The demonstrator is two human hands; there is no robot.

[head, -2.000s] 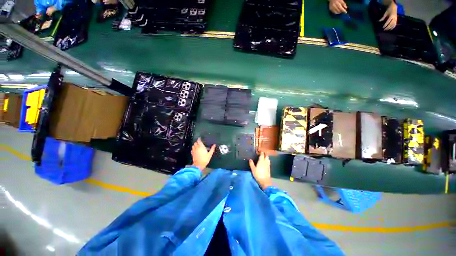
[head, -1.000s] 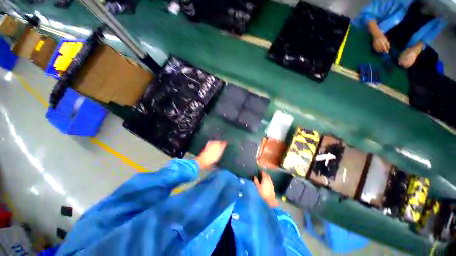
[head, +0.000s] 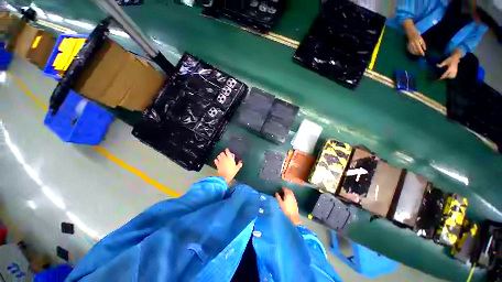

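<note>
My left hand rests at the near edge of a small dark grey case lying on the green bench; whether it grips the case I cannot tell. My right hand is near the bench edge with its fingers apart, holding nothing, below the dark grey cases and the brown cases. The black blister tray lies left of the hands, with white marks in a few pockets. Flat groups of dark grey cases lie right of the tray.
A pale piece lies above the brown cases. Yellow camouflage cases, taupe cases and silver cases run rightward. More dark grey cases lie near the edge. An open carton and blue bin are left. A person's hands show opposite.
Over two seconds the view has tilted, so the bench runs down to the right. The white-marked piece beside my left hand no longer shows. My right hand has moved slightly away from the brown cases.
</note>
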